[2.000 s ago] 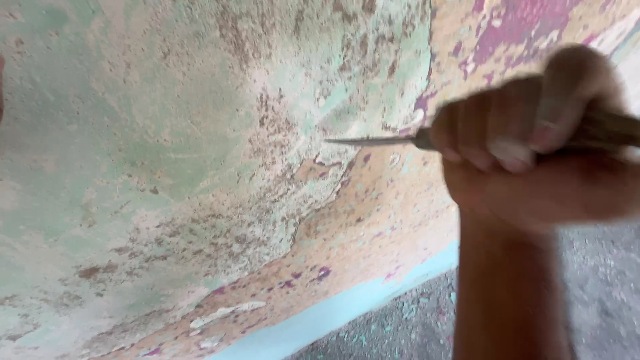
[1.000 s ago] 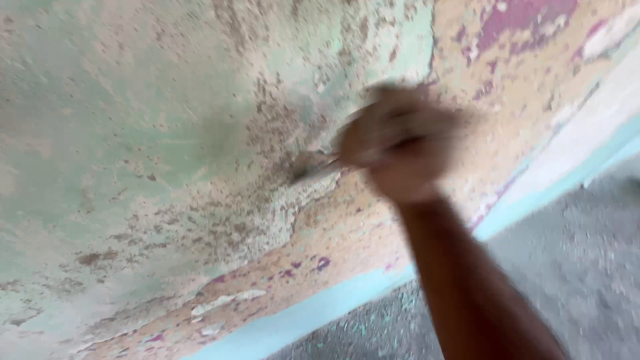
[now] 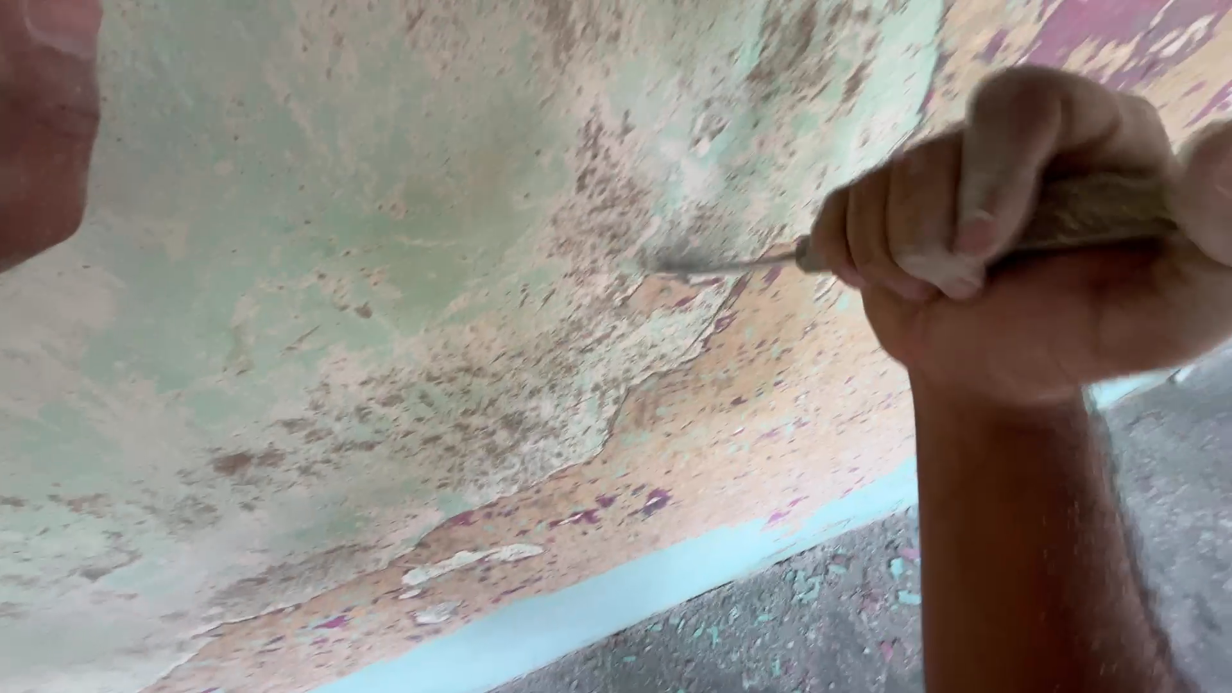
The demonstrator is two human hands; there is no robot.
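Observation:
My right hand (image 3: pixel 1020 231) is closed around the handle of a scraper (image 3: pixel 722 265) with a thin metal blade. The blade points left, its tip at or just over the edge where green paint has peeled on the wall (image 3: pixel 414 241); whether it touches cannot be told. Below that ragged edge lies exposed orange-tan plaster with purple flecks. Part of my left hand (image 3: pixel 43 125) shows at the upper left edge, in front of the wall; its fingers are mostly out of view and what it holds or touches is hidden.
A light blue band (image 3: pixel 597 597) runs along the foot of the wall. The grey floor (image 3: pixel 731 635) beside it is strewn with paint flakes. Purple paint (image 3: pixel 1107 38) remains at the upper right, and brown, worn patches (image 3: pixel 606 192) mark the green surface.
My right hand, blurred and farther left over the peeled edge one second ago, is now back to the right with the scraper. More of my left hand shows at the left edge.

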